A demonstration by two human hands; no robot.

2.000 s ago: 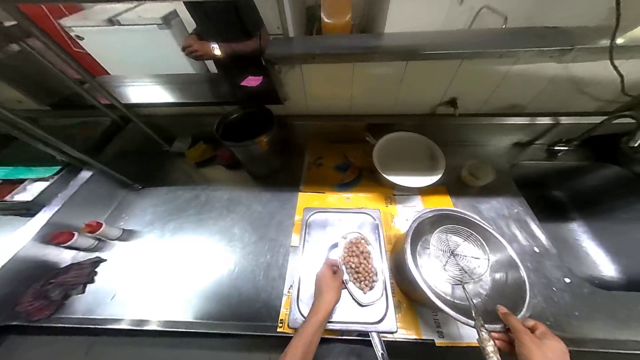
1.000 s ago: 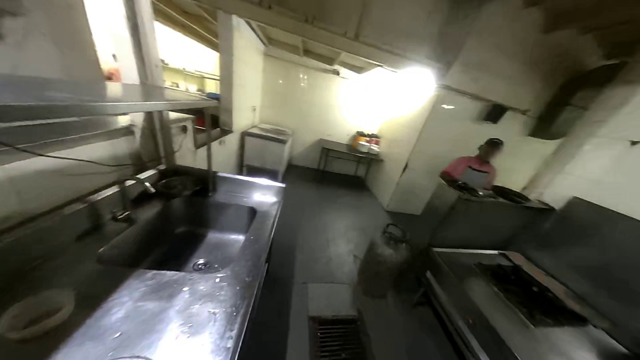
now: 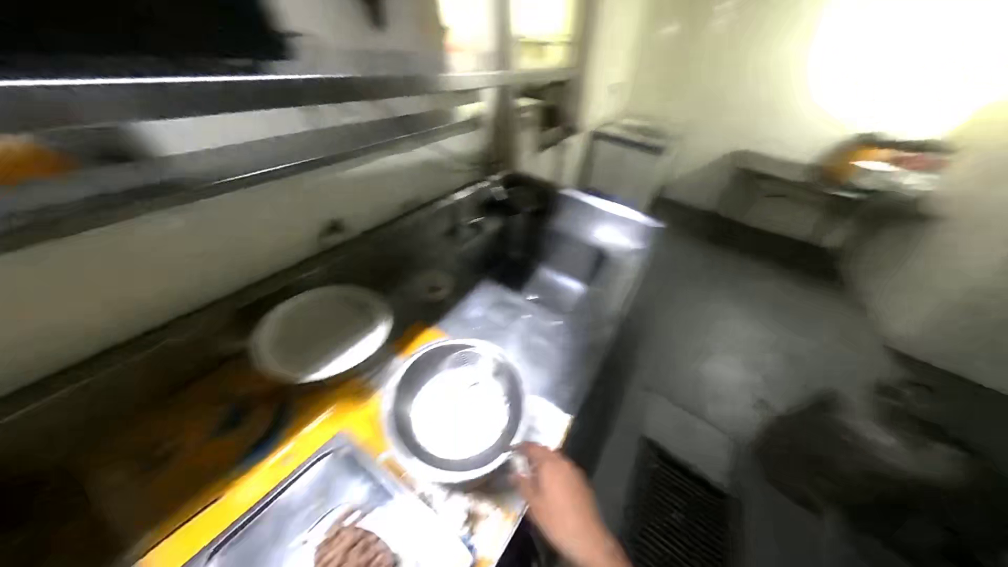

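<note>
The view is blurred. My right hand (image 3: 547, 480) is at the lower right rim of a round steel bowl (image 3: 400, 409), its fingers closed around what seems to be the skimmer handle. The wire skimmer (image 3: 465, 362) shows faintly inside the bowl. Left of the bowl, a rectangular steel tray (image 3: 327, 480) holds a dish of brown round food pieces (image 3: 354, 547), cut by the bottom edge. A white round plate or basin (image 3: 323, 335) lies behind the tray. My left hand is out of view.
Yellow printed sheets (image 3: 260, 488) lie under the tray and bowl. A sink (image 3: 563, 256) with a tap is farther along the counter. A steel shelf (image 3: 236, 150) runs above. To the right are a floor drain grate (image 3: 677, 504), a dark cylinder-like object (image 3: 850, 449) and a far table (image 3: 780, 177).
The view has swung widely, away to the sink and floor and back to the counter. My left hand, at the food dish two seconds ago, is out of view; the person seen one second ago is too.
</note>
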